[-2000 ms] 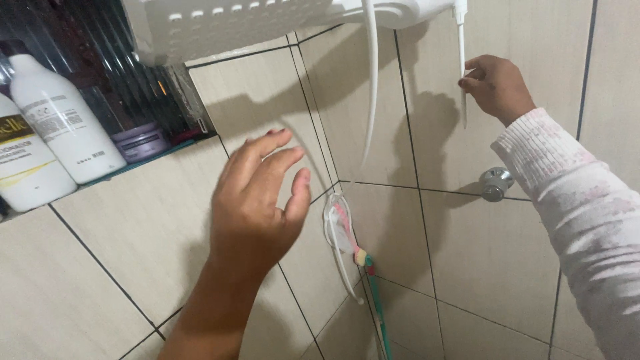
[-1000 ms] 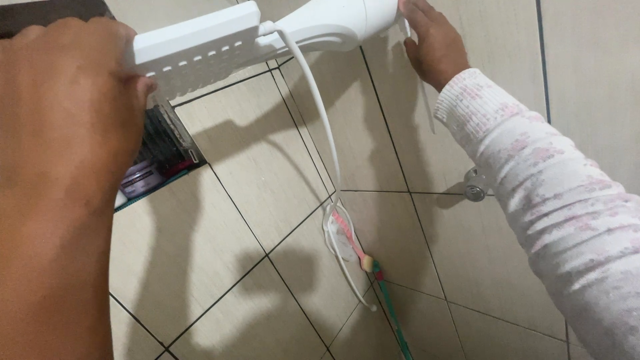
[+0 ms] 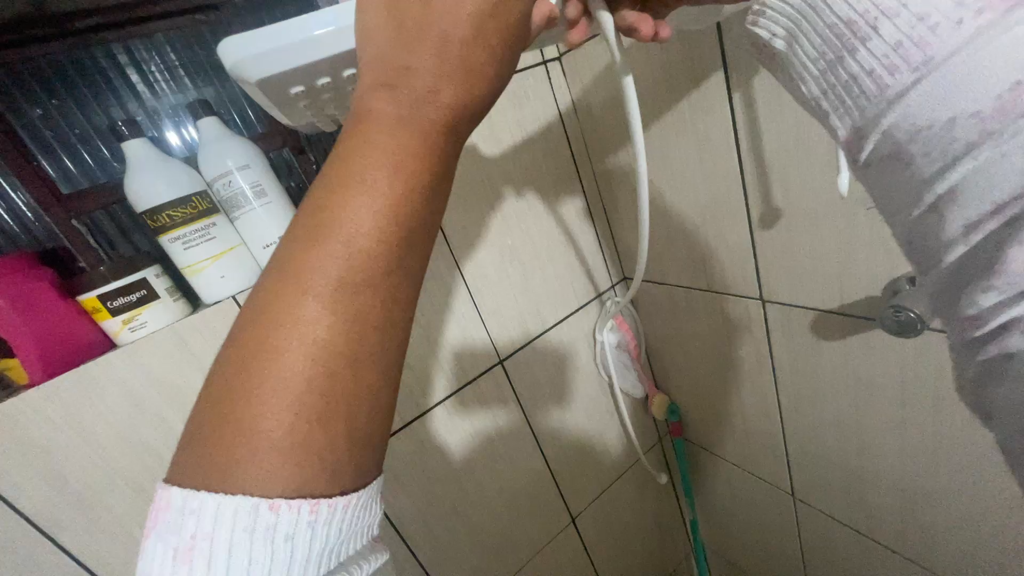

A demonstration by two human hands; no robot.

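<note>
My left hand [image 3: 448,56] reaches across the top of the view, in front of the white plastic electric shower head [image 3: 296,72]; its fingertips are mostly cut off. The fingers of my right hand [image 3: 640,26] show at the top edge, close beside my left fingertips and around the upper end of the white shower hose [image 3: 636,144]. Whether either hand grips the hose or the shower's neck is hidden. The hose hangs down to the corner, where it loops by a white and pink item [image 3: 628,356]. A thin white rod tip [image 3: 843,176] shows beside my right sleeve.
On the tiled ledge at left stand a conditioner bottle [image 3: 196,232], another white bottle [image 3: 244,184], a collagen jar [image 3: 136,302] and a pink item [image 3: 48,320]. A chrome valve [image 3: 904,308] juts from the right wall. A green handle [image 3: 690,496] leans in the corner.
My left hand has moved right, from the shower head's left edge toward its neck. My right hand has left the pipe side at right and come in beside the hose top.
</note>
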